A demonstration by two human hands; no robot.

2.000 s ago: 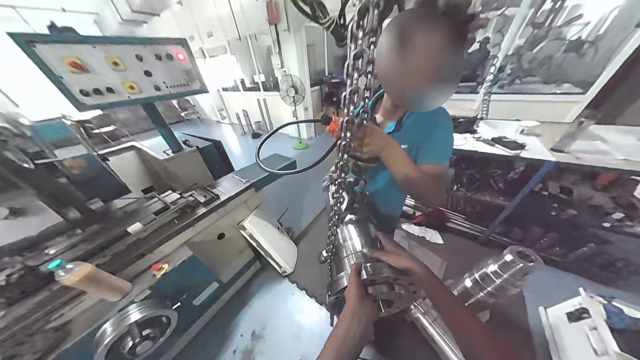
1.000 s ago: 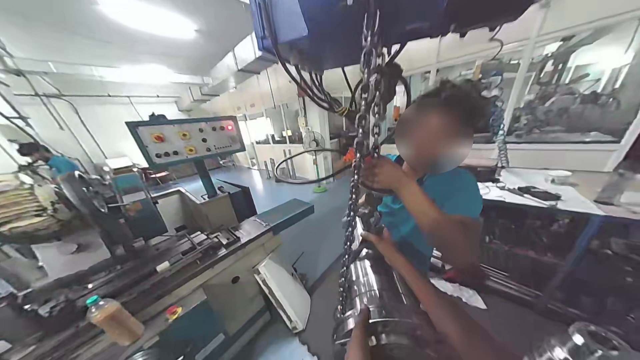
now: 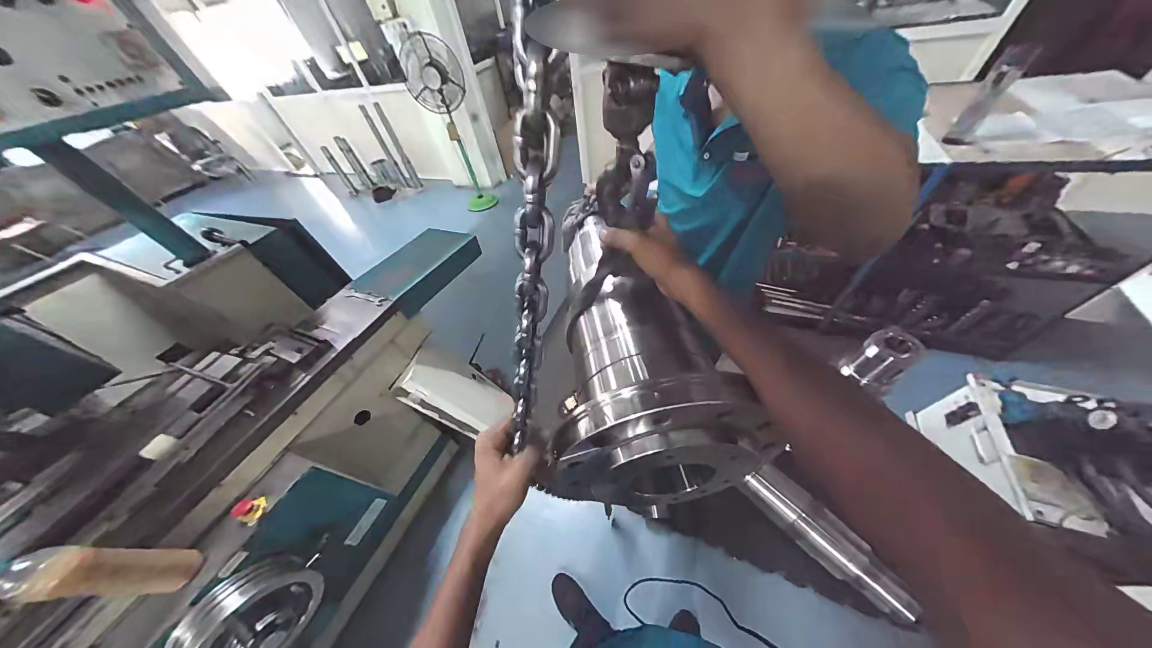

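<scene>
A polished flanged metal spindle point(image 3: 621, 342) hangs tilted from a dark lifting hook point(image 3: 628, 184), its hollow flange end towards me. Beside it on the left runs a steel chain point(image 3: 531, 270). My left hand point(image 3: 502, 472) is closed around the low end of this chain, just left of the flange. My right hand point(image 3: 652, 256) reaches over the spindle and rests at its upper end, near the hook and sling; what its fingers grip is partly hidden. A co-worker in a blue shirt point(image 3: 720, 171) stands behind the spindle with an arm raised across the top of the view.
On the left stands a long machine bed point(image 3: 297, 387) with a handwheel point(image 3: 256, 612) and a plastic bottle point(image 3: 108, 571). A steel shaft point(image 3: 828, 540) lies low beyond the flange. At the right are a white tray point(image 3: 981, 441) and a shelf rack. My feet are on the blue floor below.
My left hand has moved from the flanged part onto the chain. My right hand has moved from the spindle's body up near the hook. The view has tilted downward since one second ago.
</scene>
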